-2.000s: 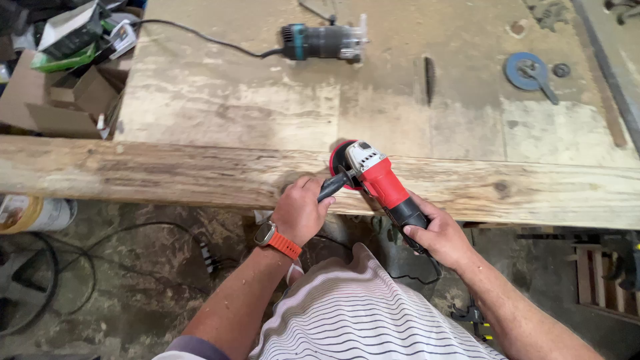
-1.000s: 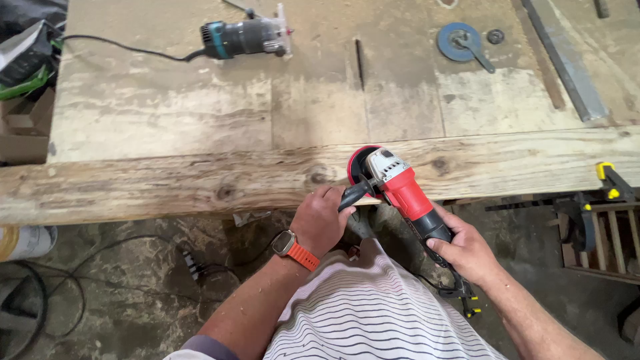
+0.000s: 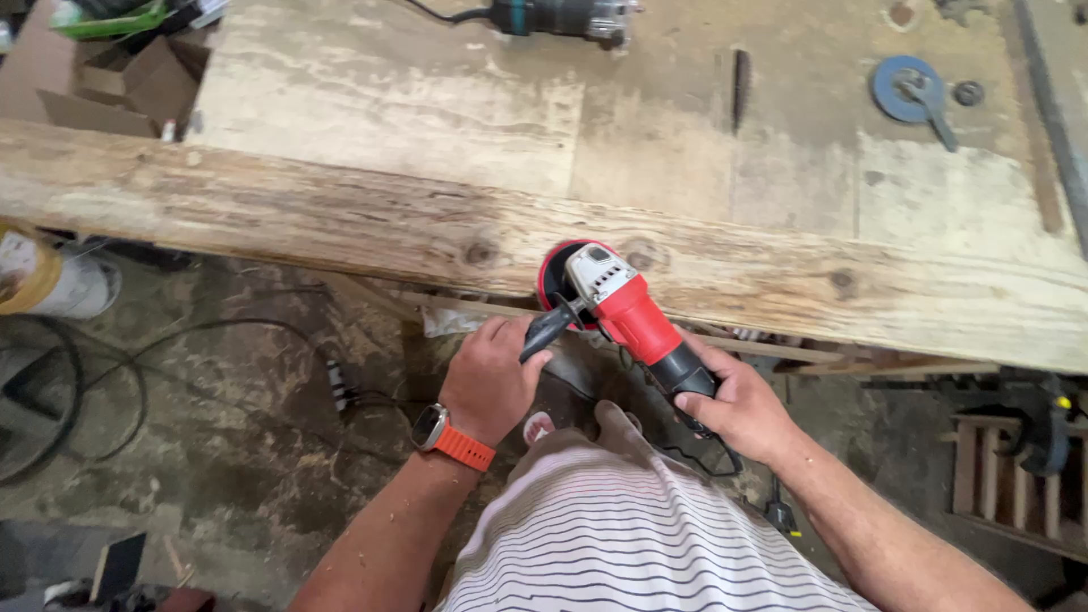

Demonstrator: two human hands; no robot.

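A red and black angle grinder (image 3: pixel 637 319) with a round red-edged disc (image 3: pixel 557 276) lies over the near edge of a long wooden board (image 3: pixel 357 212). My left hand (image 3: pixel 493 374) grips its black side handle. Around the black rear body, near the cord, my right hand (image 3: pixel 739 404) is closed. The disc overlaps the board's front edge; whether it touches the wood or spins cannot be told. Knots and dark streaks mark the board.
Behind the board, a plywood tabletop (image 3: pixel 382 93) holds a teal and black power tool (image 3: pixel 557 17), a blue disc with a wrench (image 3: pixel 908 89) and a dark strip (image 3: pixel 741 89). Cardboard boxes (image 3: pixel 119 85) and a bucket (image 3: pixel 59 276) are at left. Cables (image 3: pixel 229 323) lie on the floor.
The view has shifted. Both hands still hold the grinder, which has moved along the board's near edge, now between two knots.
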